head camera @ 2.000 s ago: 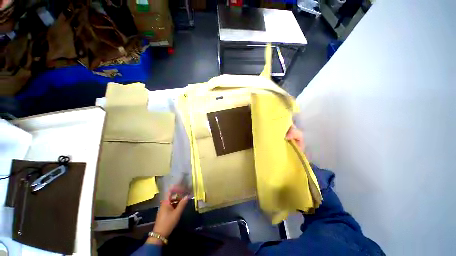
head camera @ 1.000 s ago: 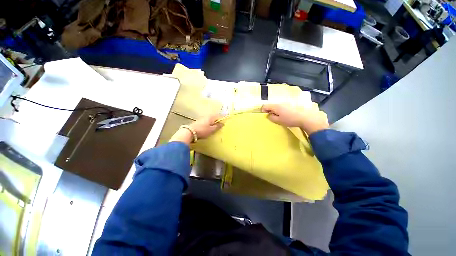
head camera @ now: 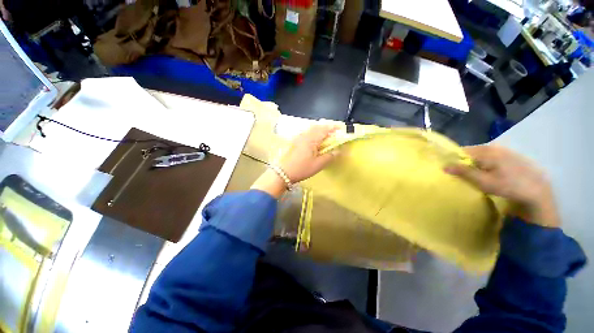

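A yellow fabric panel (head camera: 404,188) is bent up over the stack of panels (head camera: 345,227), its yellow side showing and partly blurred. My left hand (head camera: 305,153) holds its far left edge. My right hand (head camera: 501,174) is blurred at its right edge, with the fingers closed on it. A black tab (head camera: 350,127) shows at the far edge, beyond the panel. Dark brown pocket pieces (head camera: 176,201) lie on the white table at the left, with silver thread snips (head camera: 179,159) on them, tied to a black cord (head camera: 84,131).
The yellow-edged clamp frame (head camera: 32,240) and metal plate (head camera: 114,276) are at the lower left, with a screen (head camera: 23,81) above. A white partition (head camera: 547,156) stands at the right. A blue bin (head camera: 189,73) of brown pieces and a small metal table (head camera: 417,78) are beyond.
My right hand has moved right and towards me with the panel's edge, spreading and lifting the yellow panel. My left hand has moved slightly right. The view has also shifted.
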